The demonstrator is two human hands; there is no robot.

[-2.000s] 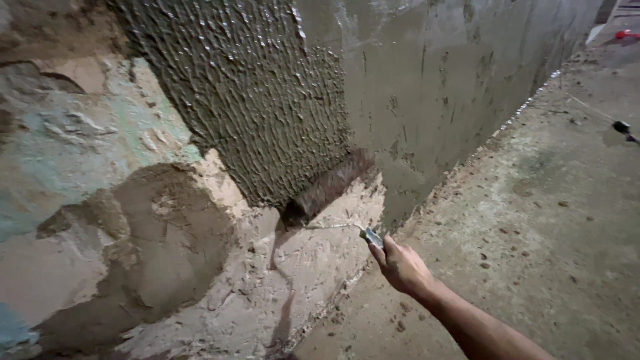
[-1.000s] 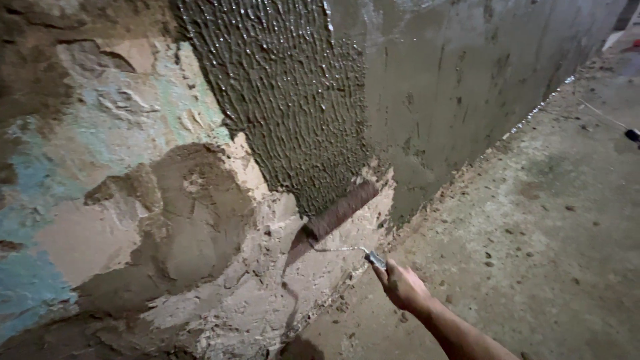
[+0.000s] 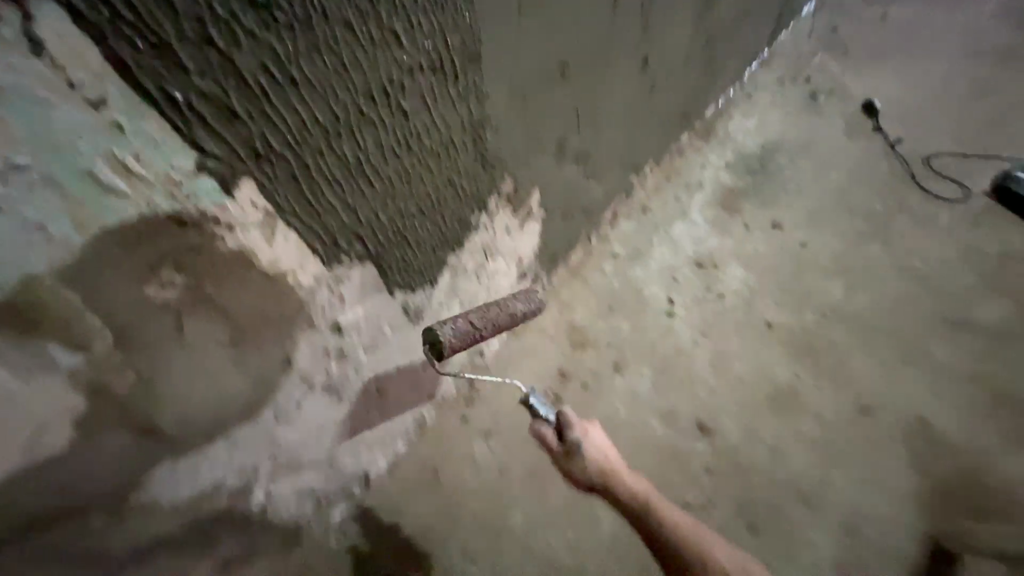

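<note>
My right hand [image 3: 580, 448] is closed around the handle of a paint roller [image 3: 484, 324], whose sleeve is dark reddish brown and coated. The roller appears held just off the wall's lower part, over its edge with the floor, and a shadow lies to its left. Above it, a ridged coat of wet grey-brown mortar [image 3: 336, 120] covers part of the wall. A smoother grey coat [image 3: 576, 104] adjoins it on the right. Rough bare wall [image 3: 360, 320] shows below and left of the ridged coat. My left hand is out of view.
The concrete floor [image 3: 720, 384] spreads at the right, with small crumbs scattered near the wall's base. A dark cable [image 3: 908, 164] lies on it at the upper right, beside a dark object [image 3: 1010, 190] cut by the frame edge. Darker patches [image 3: 200, 320] mark the left wall.
The roller has come away from the bottom of the ridged coat, where it was against the wall, and is lower now. My right hand still holds it. The view has shifted down.
</note>
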